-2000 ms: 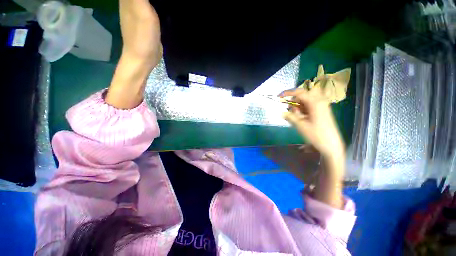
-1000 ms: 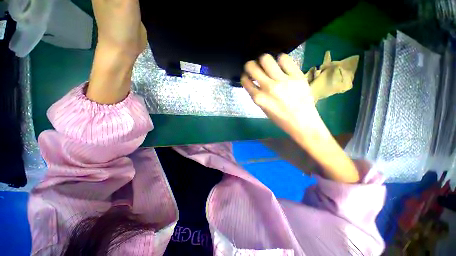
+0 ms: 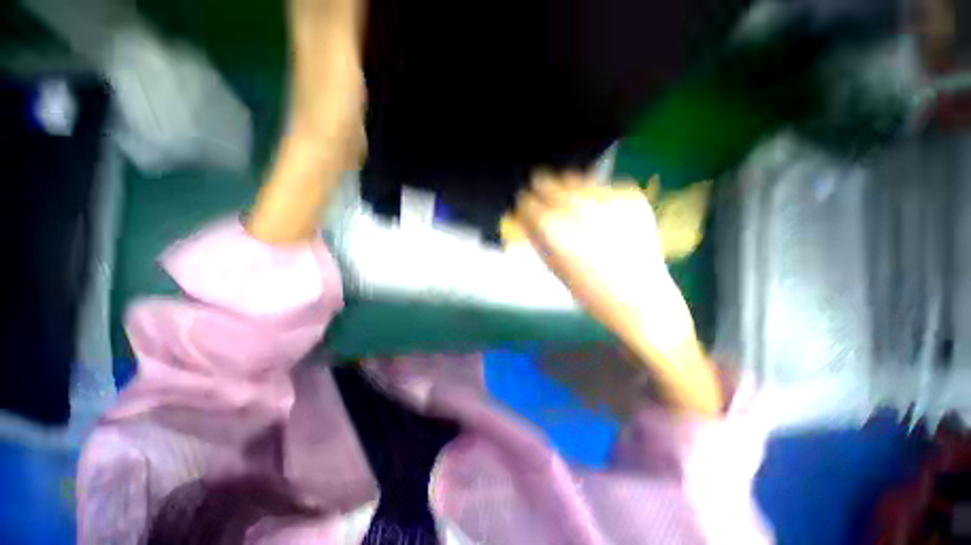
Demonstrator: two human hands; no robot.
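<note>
The black panel (image 3: pixel 458 106) extends past the top edge of the blurred head view. A white label (image 3: pixel 417 208) shows near its lower left corner. Bubble wrap (image 3: pixel 426 261) lies beneath it on the green bench. My left hand (image 3: pixel 328 96) is at the panel's left side, with its fingers cut off or hidden at the top. My right hand (image 3: pixel 580 218) is at the panel's lower right edge, fingers bent. Blur hides whether it holds anything. A yellow-tan cloth (image 3: pixel 684 218) lies just beyond it.
Another labelled black panel (image 3: pixel 43 245) is at the far left. A whitish translucent bottle (image 3: pixel 186 112) is at the upper left. Grey-silver bubble pouches (image 3: pixel 815 287) stand in a row at the right. Blue floor (image 3: pixel 554 405) shows below the bench.
My right hand has moved left from beside the cloth to the panel's lower edge. The thin yellow tool seen in it earlier is no longer visible. The whole view has shifted and blurred.
</note>
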